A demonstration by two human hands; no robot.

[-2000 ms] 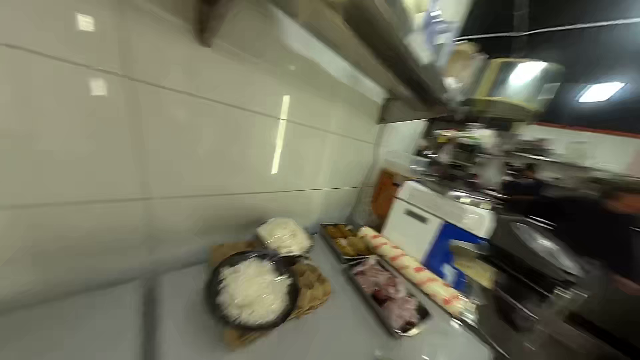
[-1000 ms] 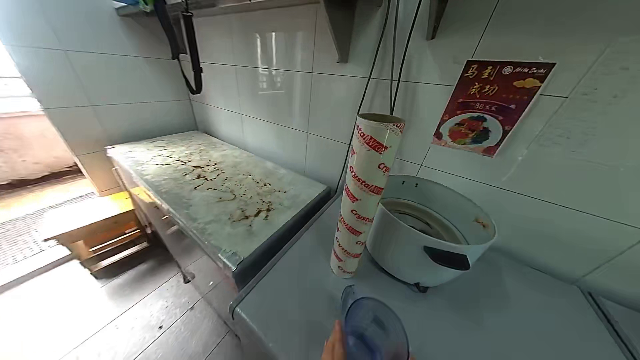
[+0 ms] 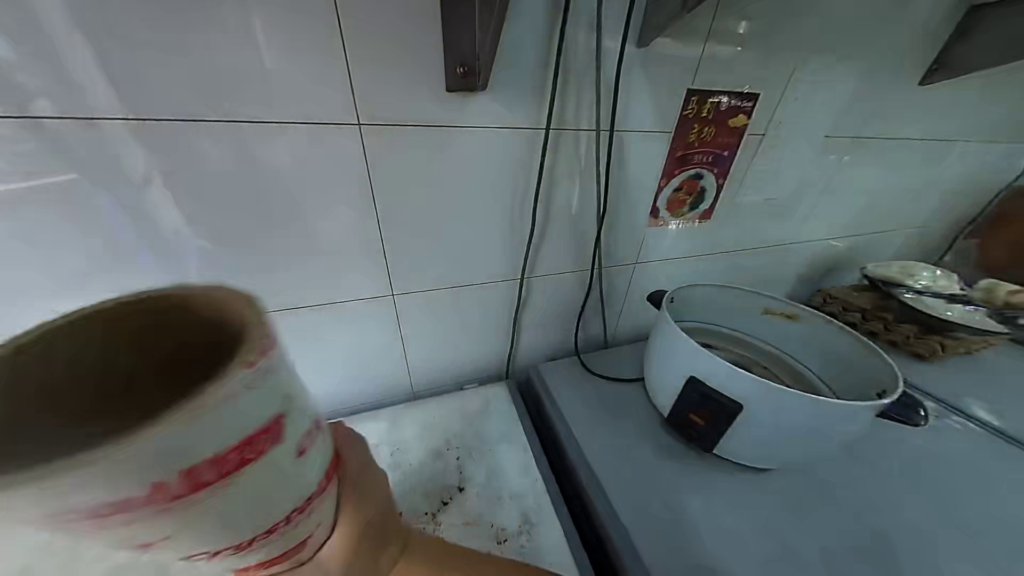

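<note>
My right hand (image 3: 360, 496) grips the side of a large wrap roll (image 3: 200, 480) with a cardboard core and red printing. The roll is tilted, with its open end close to the camera at the left; the fingers behind it are hidden. My forearm comes in from the bottom edge. My left hand is not in view. To the right, a white electric cooking pot (image 3: 768, 432) with black handles and a dark control panel stands on the grey counter (image 3: 840, 512), apart from the roll.
A stained pale worktop (image 3: 448, 448) adjoins the counter across a dark gap. Black cables (image 3: 536, 216) hang along the tiled wall behind. A red poster (image 3: 704, 156) is on the wall, below metal brackets (image 3: 472, 40). At the far right, dishes (image 3: 920, 288) rest on a brown mat (image 3: 872, 320).
One second ago the roll stood upright on the counter beside the pot, and a hand was at a blue translucent jug. Now the roll is held up at the left; the jug is out of view.
</note>
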